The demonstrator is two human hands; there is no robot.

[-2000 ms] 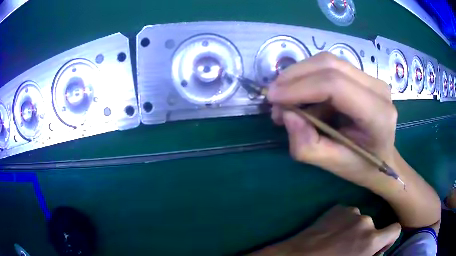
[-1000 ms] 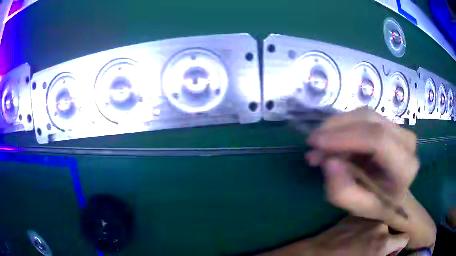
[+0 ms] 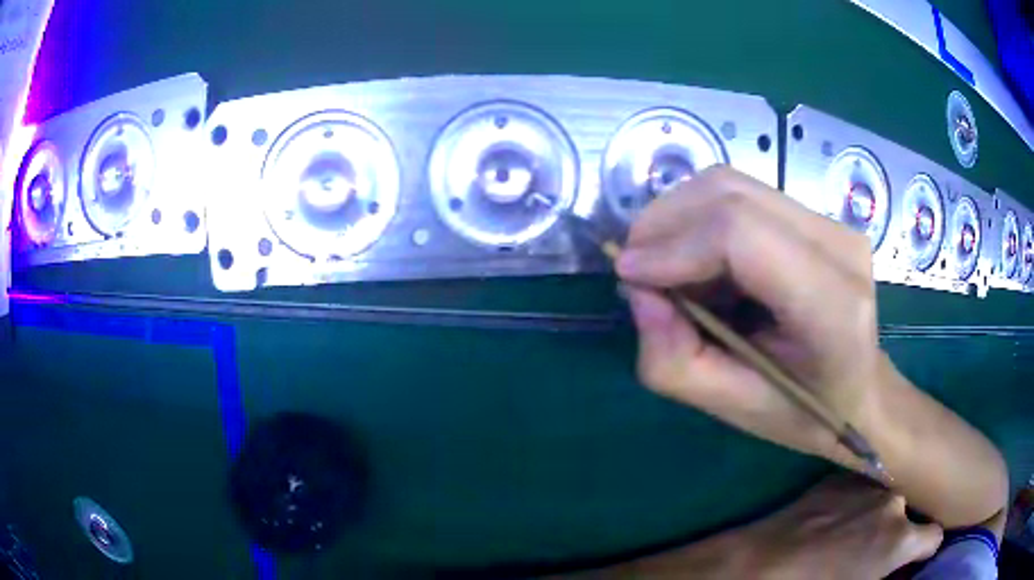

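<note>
My right hand [image 3: 760, 266] grips a thin brown-gold pick or fine brush [image 3: 773, 380] like a pen. Its blurred tip reaches the lower right of the middle fitted lens [image 3: 505, 176] on the centre lens plate [image 3: 414, 244]. I cannot tell whether the tip touches the lens. My fingers overlap the plate's right lens [image 3: 663, 159]. The tool's rear end has a thin metal tip near my wrist. My left hand [image 3: 856, 527] lies low at the right, below my right wrist, its fingers partly hidden; nothing held is visible.
More lens plates stand end to end at left [image 3: 170, 227] and right [image 3: 833, 215]. A black pad [image 3: 297, 482] lies by blue tape [image 3: 229, 385]. Loose lenses lie at the lower left [image 3: 103, 529] and upper right [image 3: 962, 127]. A metal rail [image 3: 431, 315] runs below the plates.
My right hand and the pick have gone from a plate's lower left corner to the middle lens of the plate on its left. That plate and the pad appear further right in view.
</note>
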